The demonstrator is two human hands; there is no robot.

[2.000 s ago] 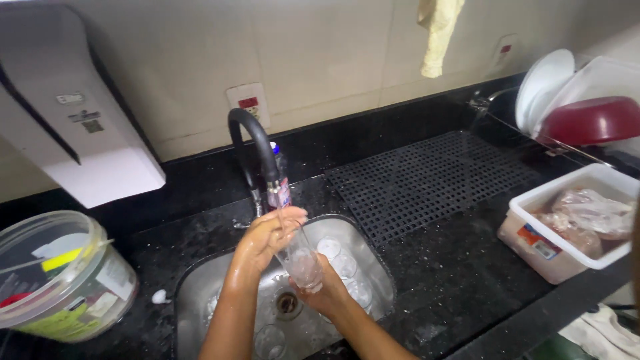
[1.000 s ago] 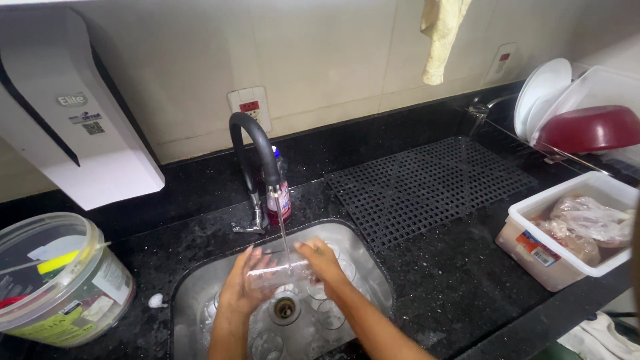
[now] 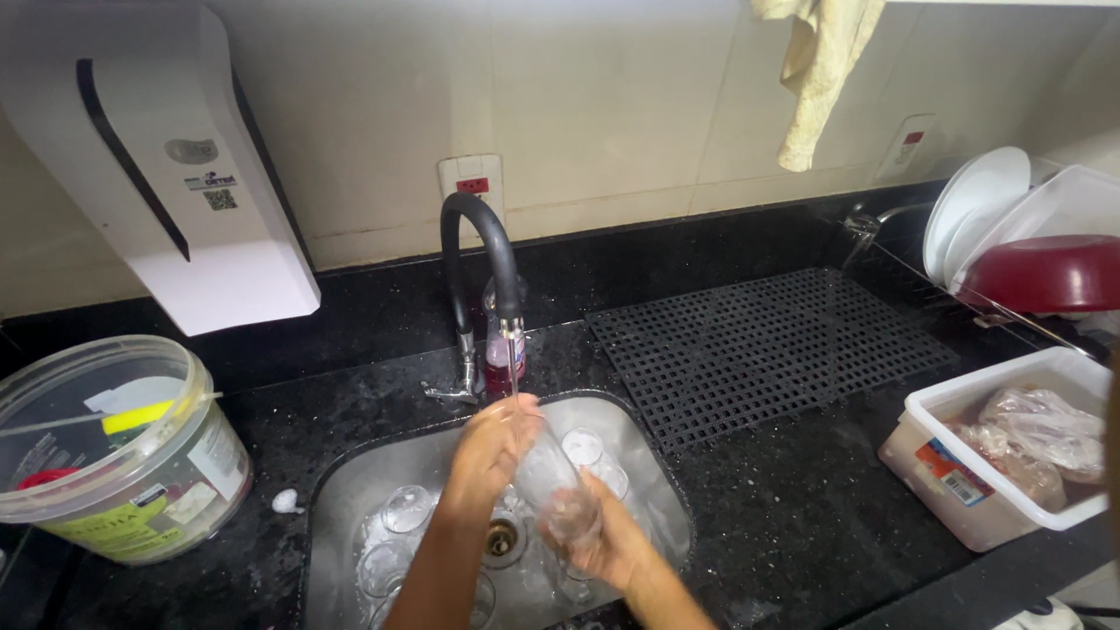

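Note:
Over the stainless steel sink (image 3: 341,490), a clear drinking glass (image 3: 547,468) is tilted between my hands. My left hand (image 3: 499,442) is at its upper end, blurred, with fingers against the glass. Lower down, my right hand (image 3: 595,534) wraps around the other end. Water runs from the black gooseneck faucet (image 3: 477,210) onto my left hand and the glass. Several clear glasses lie in the sink on both sides of the drain (image 3: 501,535), among them one at the left (image 3: 408,507) and one at the right (image 3: 582,446). My forearms hide part of the sink.
A bottle of pink liquid (image 3: 505,363) stands behind the sink. At left are a plastic bucket (image 3: 157,525) with a yellow sponge (image 3: 138,417) and a wall dispenser (image 3: 219,271). To the right are a black perforated mat (image 3: 761,350), a tub of bagged food (image 3: 941,499) and a red bowl (image 3: 1046,271).
The glass was held level between both hands one second ago; now it is tilted, with my left hand at the upper end and my right hand lower.

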